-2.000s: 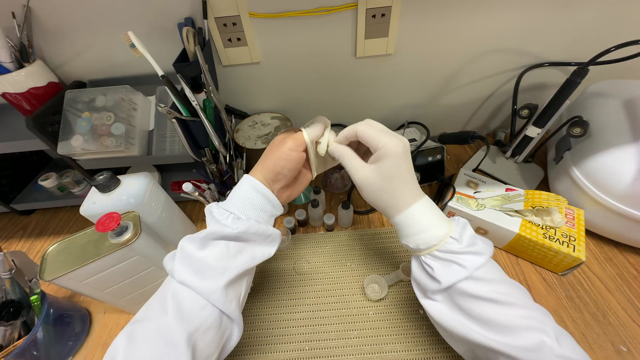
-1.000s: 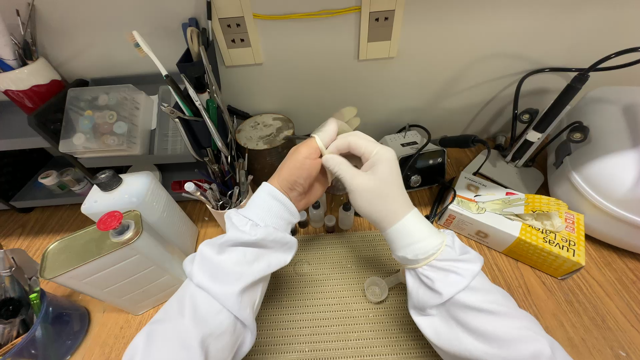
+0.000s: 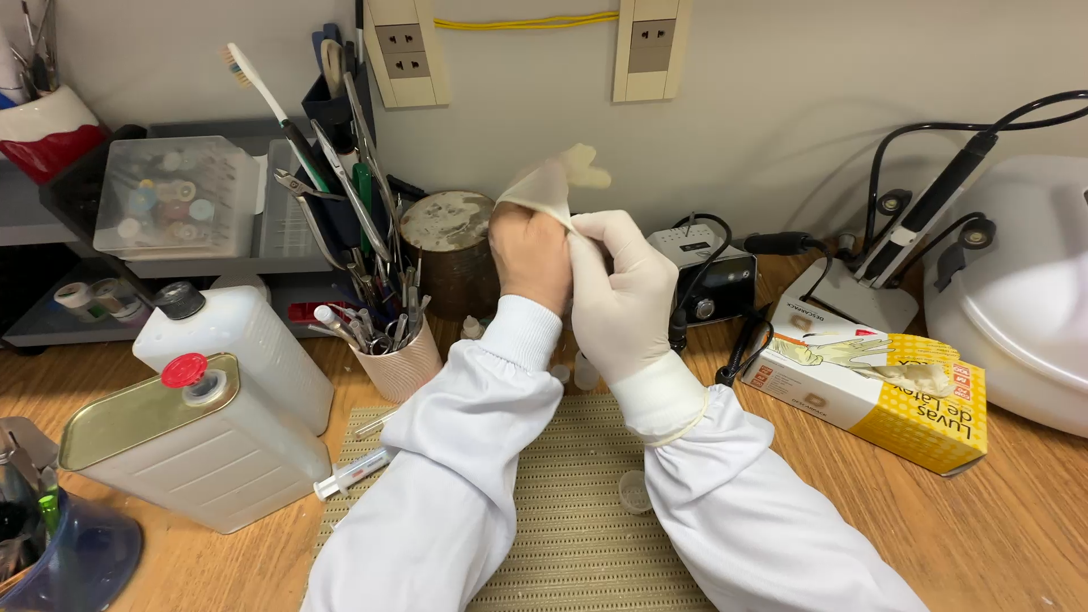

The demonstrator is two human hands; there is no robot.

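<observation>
My left hand is bare at the back and wrist, its fingers inside the opening of a cream latex glove. The glove's limp fingers stick out up and to the right. My right hand wears a similar latex glove, its cuff over the white sleeve, and pinches the edge of the left glove beside my left knuckles. Below the hands lies a beige ribbed mat with a small clear cup near the right sleeve. A yellow and white latex glove box lies at the right, a glove showing at its opening.
At the left stand a metal can with a red cap, a white plastic bottle and a pink cup of instruments. A syringe lies by the left sleeve. Behind are a rusty tin and a small control unit with cables.
The left glove, bunched at my left fingertips two seconds ago, is now stretched over more of the fingers, its empty fingers pointing up. The right hand keeps pinching its edge.
</observation>
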